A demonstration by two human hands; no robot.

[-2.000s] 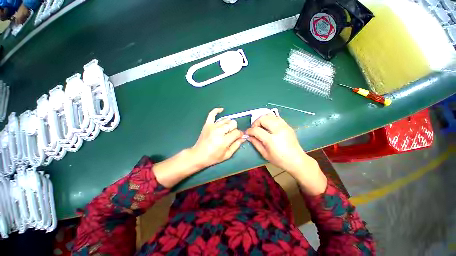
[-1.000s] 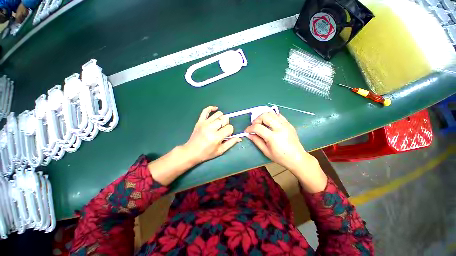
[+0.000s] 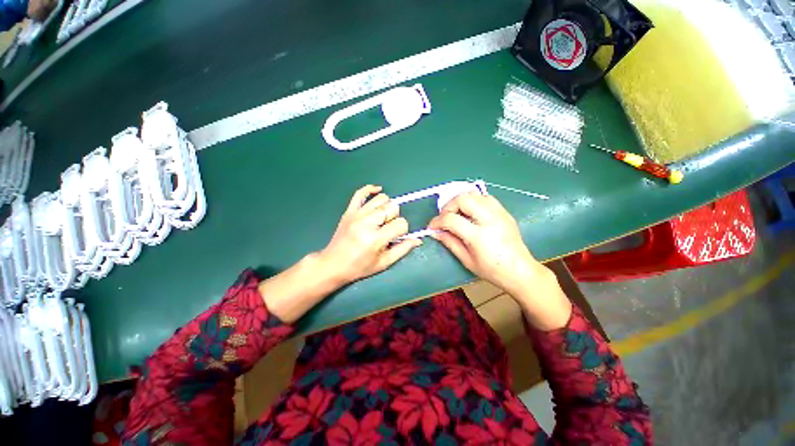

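A white plastic frame (image 3: pixel 424 194) lies flat on the green bench between my hands, its round disc end to the right. My left hand (image 3: pixel 366 235) grips its left loop end, covering it. My right hand (image 3: pixel 478 233) holds the lower side near the disc end, fingertips on the rail and partly over the disc. Whether a strip sits in the rail is too small to tell. A thin pale strip (image 3: pixel 516 190) lies on the bench just beyond the frame's right end. A second white frame (image 3: pixel 377 118) lies farther forward.
Stacked white frames (image 3: pixel 139 187) stand in rows at the left. A strip bundle (image 3: pixel 540 126), a red-yellow screwdriver (image 3: pixel 645 165), a black fan (image 3: pixel 571 48) and a yellow block in clear plastic (image 3: pixel 680 87) are at the right. A red stool (image 3: pixel 710 233) stands below. Another person's hand shows top left.
My left hand has shifted slightly left along the frame, away from my right fingertips, exposing more of the lower rail. Frames on the belt at far left have moved.
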